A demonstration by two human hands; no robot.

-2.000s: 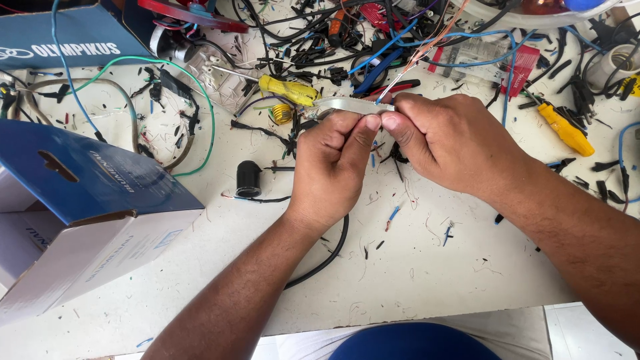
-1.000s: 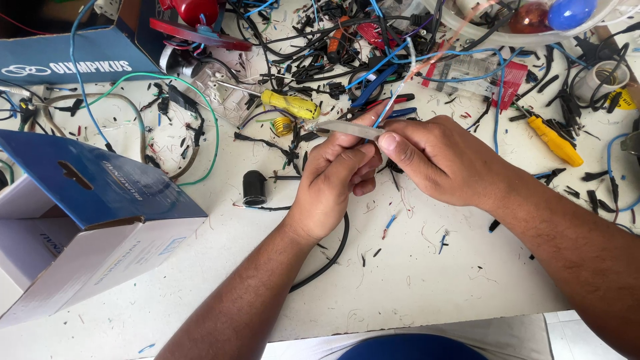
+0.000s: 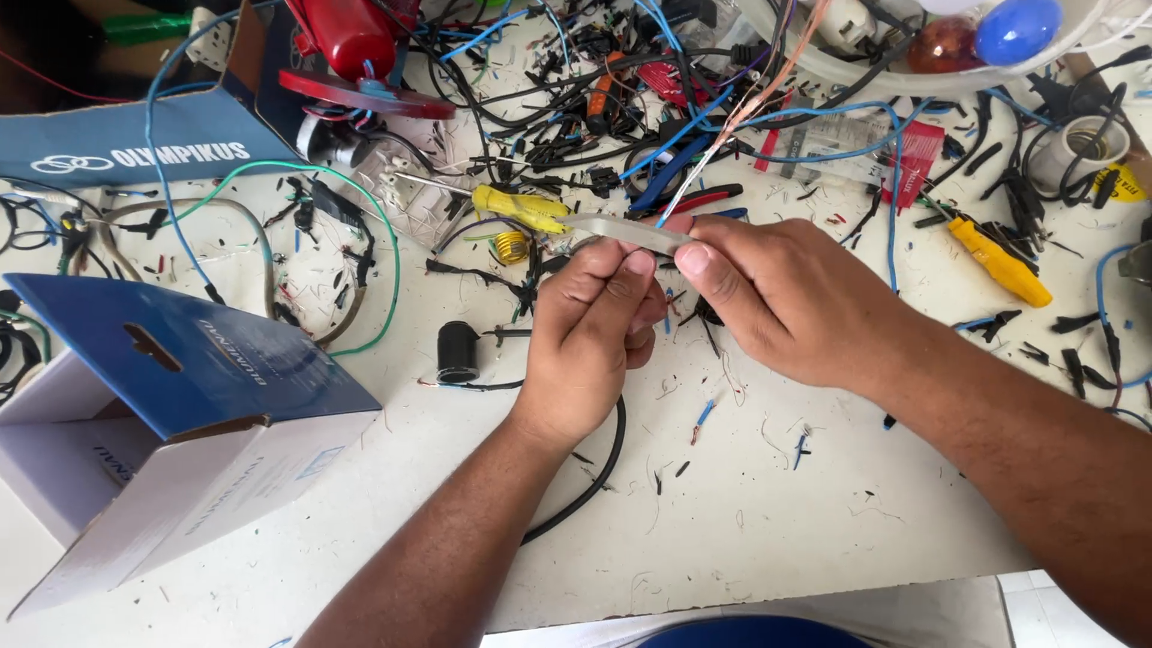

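My left hand (image 3: 598, 324) and my right hand (image 3: 783, 288) meet over the middle of the white table. Between their fingertips lies a flat, greyish metal blade or strip (image 3: 625, 232), pinched at its right end by my right thumb. A thin wire with stripped copper strands (image 3: 711, 157) rises from the fingers toward the upper right. What my left fingers enclose is mostly hidden. Just beyond the strip rests a yellow-handled screwdriver (image 3: 520, 209), and red-and-blue-handled pliers (image 3: 697, 196) are behind the hands. A black lamp socket (image 3: 458, 351) stands left of my left hand.
An open blue-and-white box (image 3: 225, 378) stands at left, with a shoe box (image 3: 135, 144) behind it. A red device (image 3: 360, 54), tangled wires and cut scraps spread across the back. A translucent bowl (image 3: 828, 67) with bulbs is at back right, a yellow-handled tool (image 3: 999, 261) at right.
Both hands stay together around the strip. My left fingers, pinching beside the right ones two seconds ago, are now more curled, and the strip's right end shows under my right thumb.
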